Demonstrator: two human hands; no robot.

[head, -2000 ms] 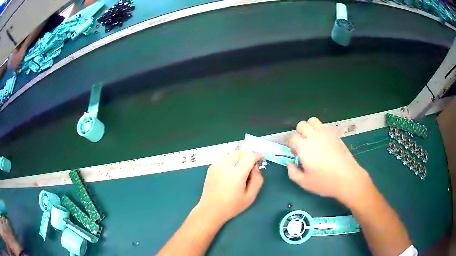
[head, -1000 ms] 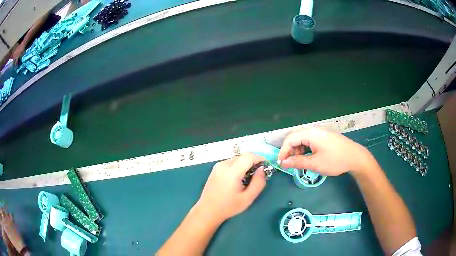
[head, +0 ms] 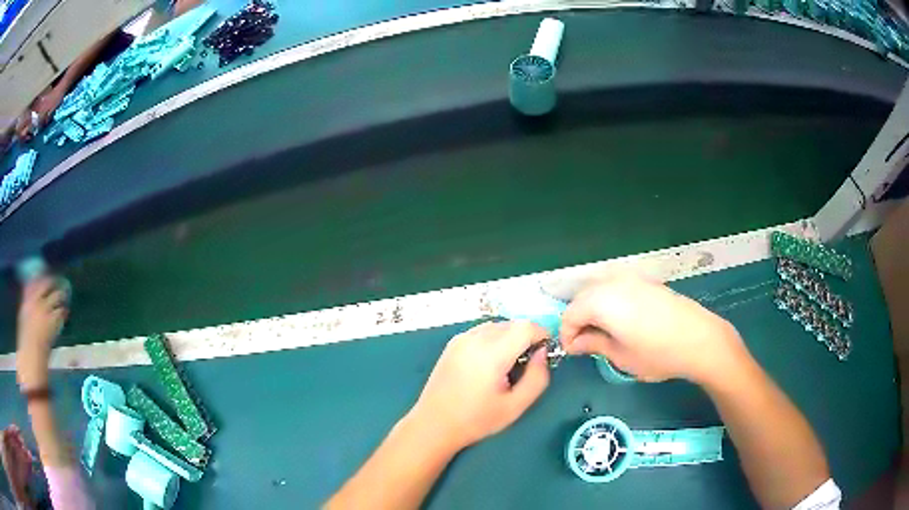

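Observation:
My left hand [head: 488,374] pinches a small circuit board [head: 550,351] with silvery parts between thumb and fingers. My right hand [head: 638,329] is beside it, its fingertips touching the board's right end. A turquoise fan body [head: 538,307] lies under and between my hands at the belt edge rail; its handle shows above my fingers, and its round head is mostly hidden under my right hand. Another fan body [head: 600,450] lies on the bench below, grille up, with its open handle pointing right.
Green board strips [head: 179,386] and several fan bodies [head: 151,478] lie at left. More board panels [head: 812,309] lie at right by the frame post. A fan [head: 533,85] is on the belt [head: 399,189]. Another person's hand [head: 42,309] reaches over the belt at left.
The fan on the far belt has moved left. Another person's hand has reached in at left, at a blurred turquoise part. My hands have come closer together over the board.

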